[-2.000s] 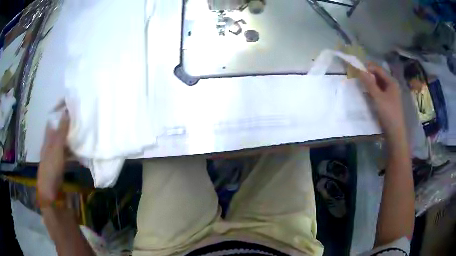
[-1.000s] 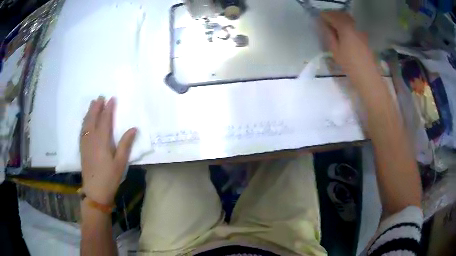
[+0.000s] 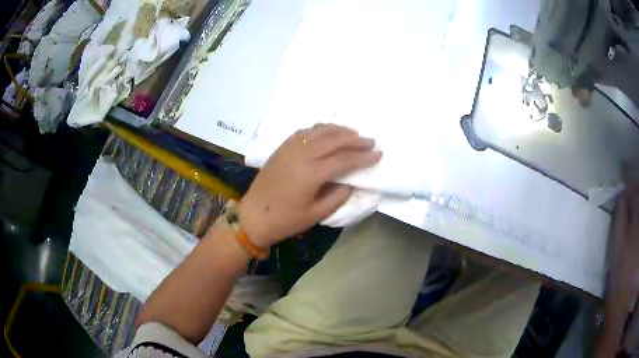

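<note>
White fabric (image 3: 350,91) lies on the white table (image 3: 490,224), its edge hanging a little over the front. My left hand (image 3: 315,168) is on the fabric at the front edge, fingers curled over a fold of it. The sewing machine head (image 3: 574,42) is at the upper right, its lamp lighting the presser foot area (image 3: 538,98) above the grey-white bed plate (image 3: 518,136). My right hand is not clearly visible; only a blurred forearm (image 3: 623,259) shows at the right edge. A small white piece (image 3: 604,196) lies at the bed's front edge.
Crumpled white fabric with tan pieces (image 3: 133,56) is piled at the upper left. A yellow-framed rack (image 3: 175,164) is below the table's left side, with a white cloth (image 3: 126,231) over its slats. The wearer's light trousers (image 3: 350,287) are under the front edge.
The view has turned left, showing the pile and rack. My left hand has gone from flat on the fabric to gripping its front edge. My right hand has left clear view.
</note>
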